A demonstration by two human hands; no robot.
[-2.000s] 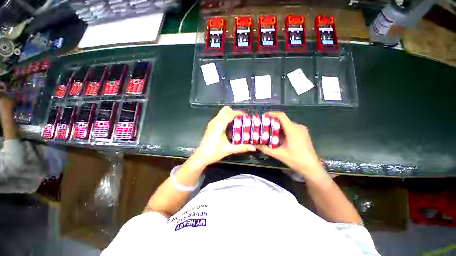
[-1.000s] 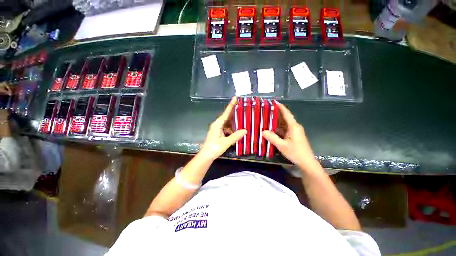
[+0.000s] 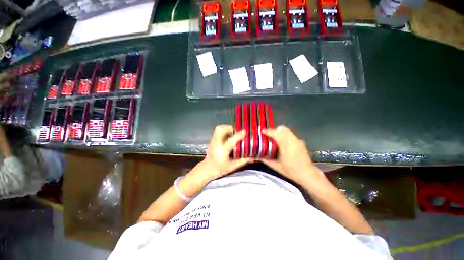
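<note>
A row of several red-edged keypad phones [image 3: 253, 127] stands on edge, pressed side by side, at the bench's front edge before me. My left hand [image 3: 225, 148] grips the row's left side and my right hand [image 3: 286, 150] its right side, thumbs on the near part. A clear phone tray [image 3: 277, 94] lies just beyond. Its far row holds several phones, backs up, with red edges and dark centres [image 3: 266, 19]. Its near pockets hold white slips [image 3: 264, 76].
A second clear tray [image 3: 96, 95] on the left holds two rows of phones, keypads up. More phones and a person's arm [image 3: 5, 144] are at the far left. A bottle [image 3: 390, 11] stands at upper right. Open cartons [image 3: 147, 195] sit below the bench.
The phone row, earlier shown end-on, has been tipped so its long edges show. My hands have moved to its near end. The whole view has shifted slightly.
</note>
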